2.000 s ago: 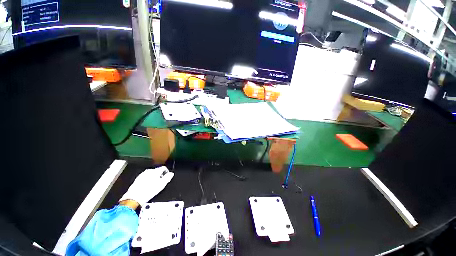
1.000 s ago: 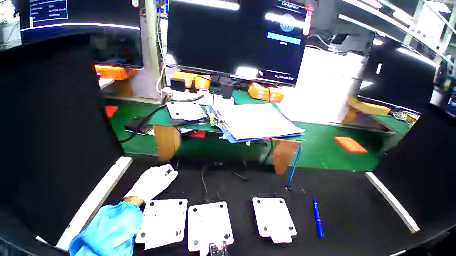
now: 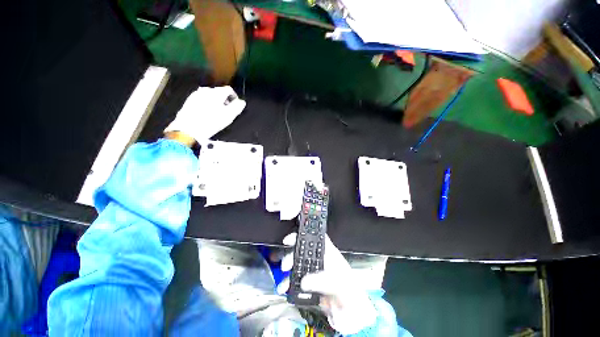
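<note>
My left hand [image 3: 207,113], in a white glove, is closed at the rear of the left white square box [image 3: 230,171]; a small dark thing shows at its fingers, too small to name. My right hand [image 3: 332,283], also white-gloved, holds a long black remote control [image 3: 310,240] upright over the mat's front edge. The remote's top end overlaps the middle white box [image 3: 283,181]. A third white box [image 3: 385,184] lies further right, apart from the others. A blue pen [image 3: 445,194] lies to its right.
White-edged black partitions stand at left [image 3: 125,135] and right [image 3: 546,194]. A shelf with papers on blue backing [image 3: 408,23] is behind, on wooden legs. A blue cord [image 3: 441,118] hangs from it. A red-orange pad [image 3: 515,96] lies on the green bench.
The view has tilted down, so the monitors are out of sight and my lap shows. My right hand and the whole remote are now in view. My left hand stays behind the left box.
</note>
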